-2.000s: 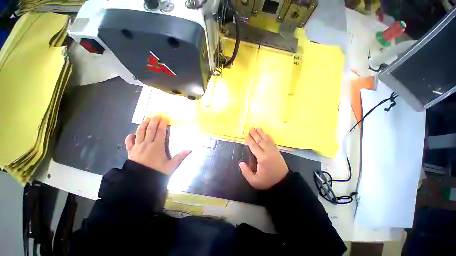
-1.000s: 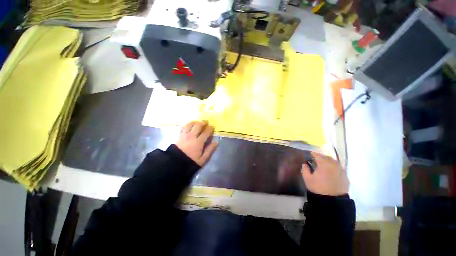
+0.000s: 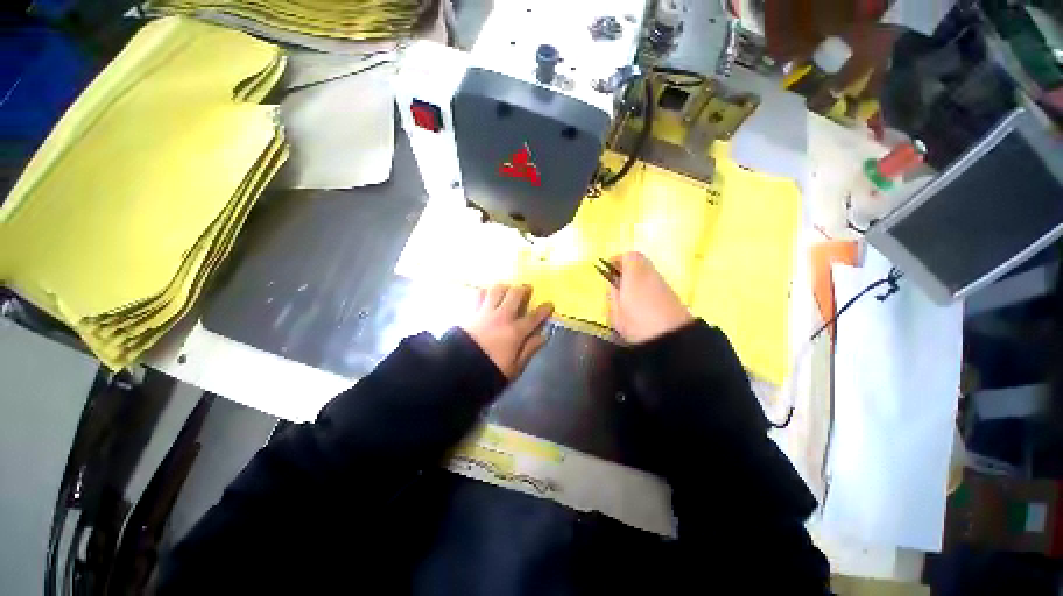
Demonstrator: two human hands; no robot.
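Note:
The yellow panel (image 3: 758,268) lies flat under and to the right of the sewing machine head (image 3: 530,151). My left hand (image 3: 511,332) rests at the panel's front edge, fingers on the edge, holding nothing that shows. My right hand (image 3: 643,300) is over the panel, closed on small dark scissors or thread snips (image 3: 607,270), whose tips point left toward the needle area. The white base sheet (image 3: 443,245) sticks out left of the panel. The needle area is washed out by bright light.
A stack of yellow panels (image 3: 140,186) lies at the left, with a wavier pile (image 3: 315,16) behind. The dark bed plate (image 3: 315,274) is in front. At right are a control screen (image 3: 979,210), thread spool (image 3: 895,165), orange scrap (image 3: 825,274), black cable (image 3: 857,299) and white paper (image 3: 892,419).
My right hand has picked up the snips at table right and moved left over the panel. My left hand has moved from the bed plate to the panel's edge. The camera view has shifted.

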